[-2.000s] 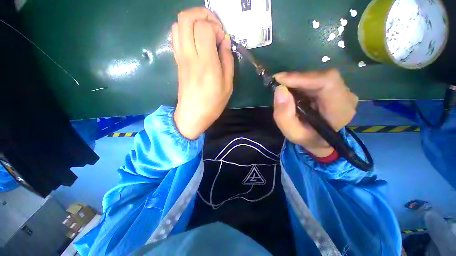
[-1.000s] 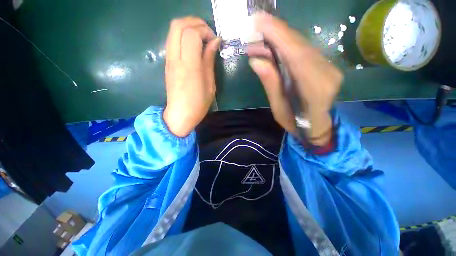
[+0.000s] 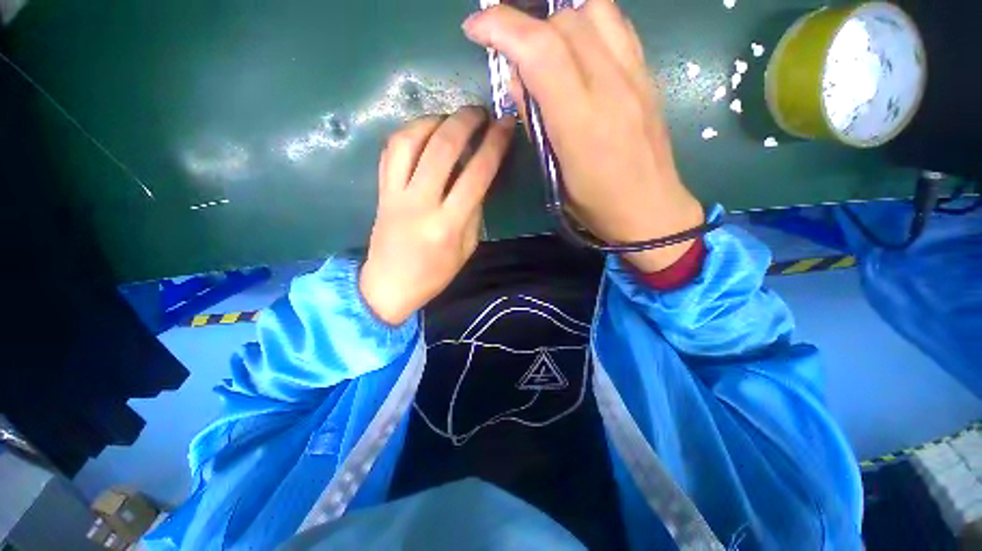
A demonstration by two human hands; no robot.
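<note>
The phone assembly (image 3: 499,78) is at the top centre on the green mat, seen as a narrow strip and mostly hidden by my right hand. My right hand (image 3: 603,118) is over it, with the thumb at its upper left and the soldering iron's dark handle (image 3: 544,161) under the palm; the iron's cord runs across the wrist. The iron's tip is hidden. My left hand (image 3: 436,205) has its fingertips together at the phone's lower end. Whether they pinch a small part cannot be seen.
A yellow-green tape roll (image 3: 845,73) with a white flake-covered top stands at the right. Small white flakes (image 3: 737,81) lie between it and the phone. Thin solder wire (image 3: 92,138) lies at the left, near a black slotted rack (image 3: 81,291).
My right hand has moved up and left onto the phone, and the iron has turned upright under the palm. The phone now shows as a narrow strip. My left hand has shifted slightly down.
</note>
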